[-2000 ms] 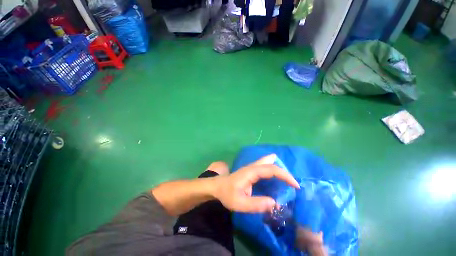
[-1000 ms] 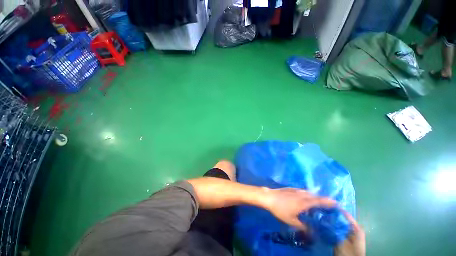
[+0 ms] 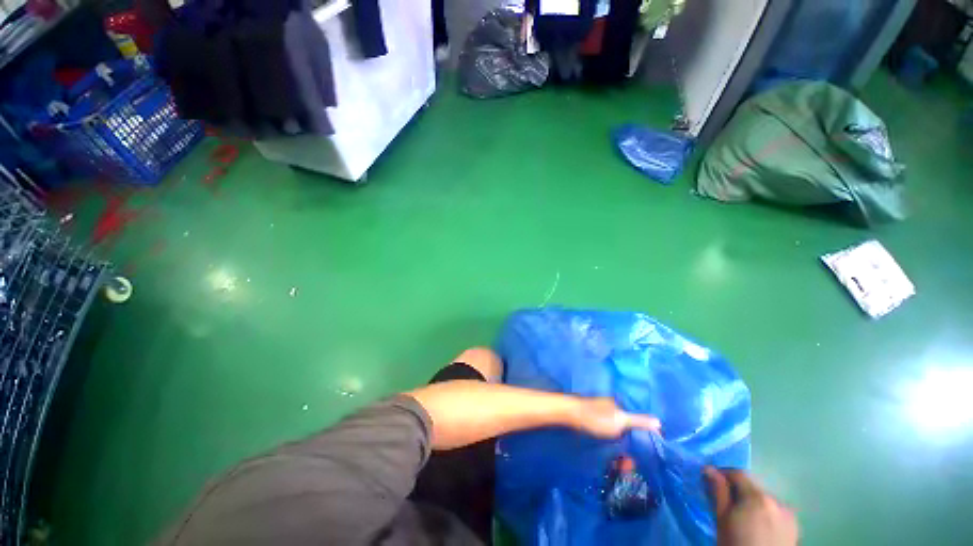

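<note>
A large blue plastic packing bag (image 3: 565, 368) stands on the floor close in front of me, bulging. My left hand (image 3: 613, 418) reaches across its top, fingers closed on the gathered plastic. My right hand (image 3: 752, 514) is at the bag's right side near the lower edge of the view, slightly blurred, and its fingertips meet the plastic edge; its grip is unclear. A small dark item with a red spot (image 3: 629, 488) shows between the hands at the bag's top. What is inside the bag is hidden.
A white wheeled cart with dark garments (image 3: 373, 101) stands at upper left, near a blue basket (image 3: 139, 123). A wire rack (image 3: 43, 352) is at far left. A green sack (image 3: 800, 149), a small blue bag (image 3: 653, 153) and a white packet (image 3: 870, 278) lie on the floor.
The twisted blue plastic bundle between my hands has spread out and my hands are now apart. The white cart has moved left and nearer, covering the red stool. The person at upper right is gone.
</note>
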